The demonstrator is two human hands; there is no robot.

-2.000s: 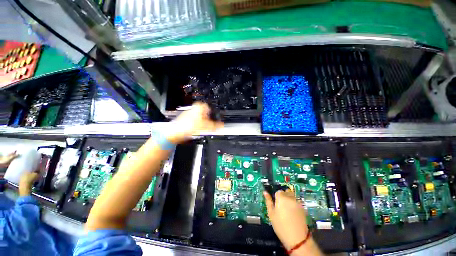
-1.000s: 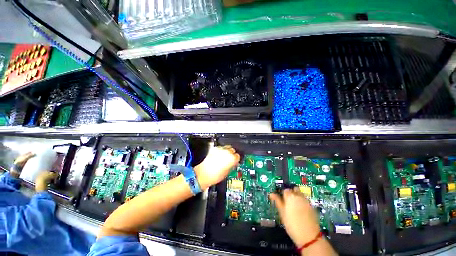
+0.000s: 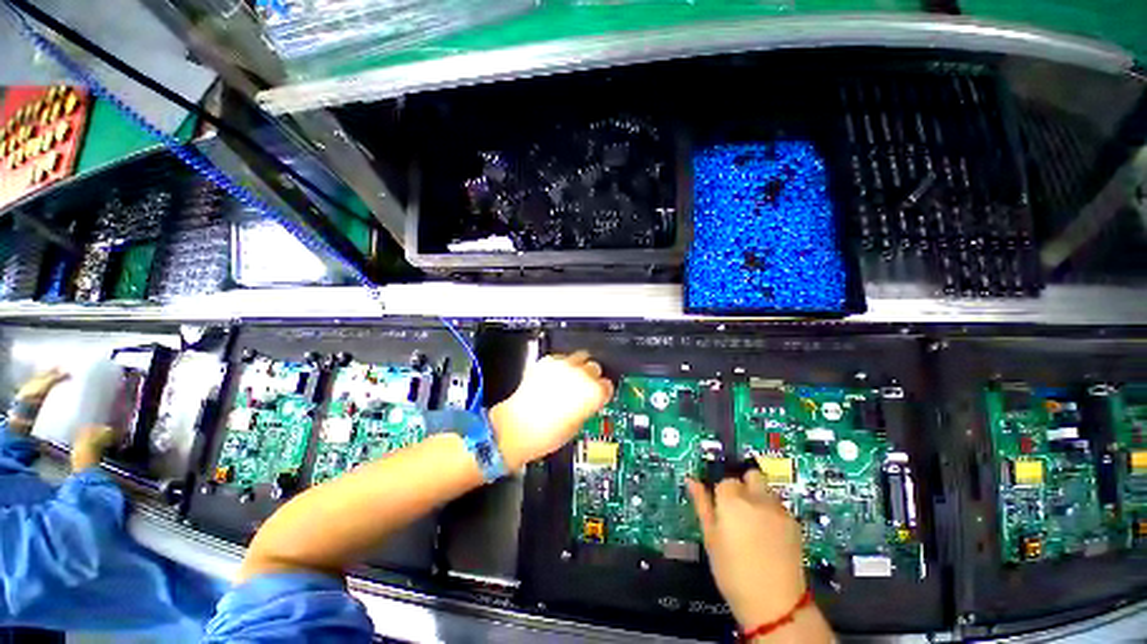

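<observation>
Two green circuit boards (image 3: 648,503) lie side by side in a black carrier (image 3: 742,604) in front of me. My left hand (image 3: 551,405), with a light blue wrist strap, rests at the upper left corner of the left board. Its fingers are curled and their tips are hidden, so I cannot tell if it holds anything. My right hand (image 3: 751,544), with a red cord, is over the inner edges of the two boards. Black shows at its thumb and fingertips; whether this is finger coverings or a part is unclear.
Behind are a black bin (image 3: 554,258) of dark parts, a tray of blue components (image 3: 767,227) and rows of long black parts (image 3: 937,189). More boards lie left (image 3: 267,428) and right (image 3: 1038,478). Another person's blue sleeves (image 3: 63,541) are at far left. A coiled blue cord hangs near my left wrist.
My left hand has come down from the black bin to the left board's upper corner. My right hand has stayed between the boards. The view has shifted slightly.
</observation>
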